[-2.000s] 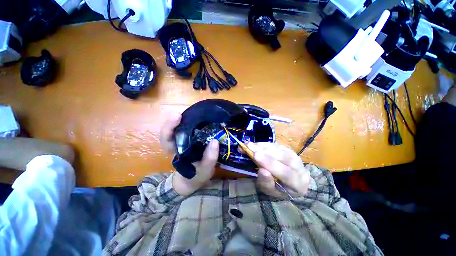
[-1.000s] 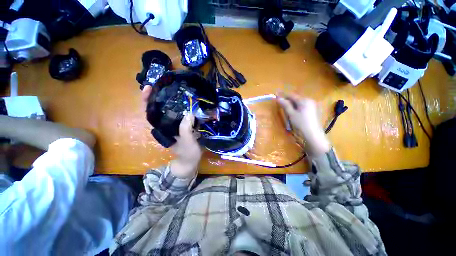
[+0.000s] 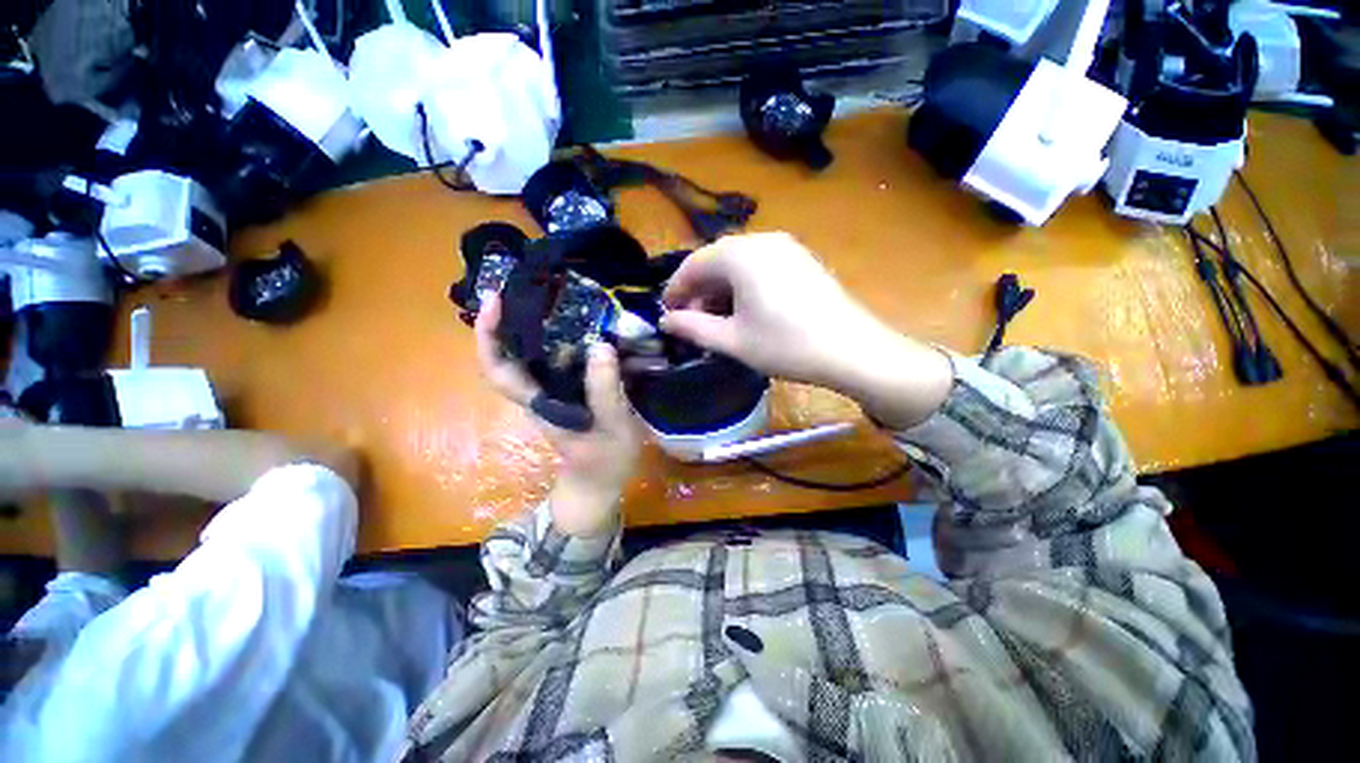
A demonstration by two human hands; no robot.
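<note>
A black front housing (image 3: pixel 530 306) with a circuit board (image 3: pixel 579 316) inside is tilted up at the middle. My left hand (image 3: pixel 589 425) holds it, thumb at the board's lower edge and fingers around the left side. The camera body (image 3: pixel 709 410), white outside and black inside, sits against its right side, with a white antenna (image 3: pixel 783 441) pointing right. My right hand (image 3: pixel 776 313) is over the opening between the two parts, its fingertips pinched together at pale wires or connectors. The fingers hide most of the wires, and what exactly they pinch is too small to tell.
Loose front housings (image 3: pixel 275 282) lie at left, behind the work and at the back (image 3: pixel 786 116). White cameras (image 3: pixel 1044 142) stand at the back right and more are heaped at left (image 3: pixel 161 224). A black cable (image 3: pixel 1008 306) lies at right. A coworker's arm (image 3: pixel 179 455) rests at left.
The thin orange-yellow tool is gone from my right hand, which moved right, then back over the opening. The camera body's antenna points right. The view has shifted, showing more of the left.
</note>
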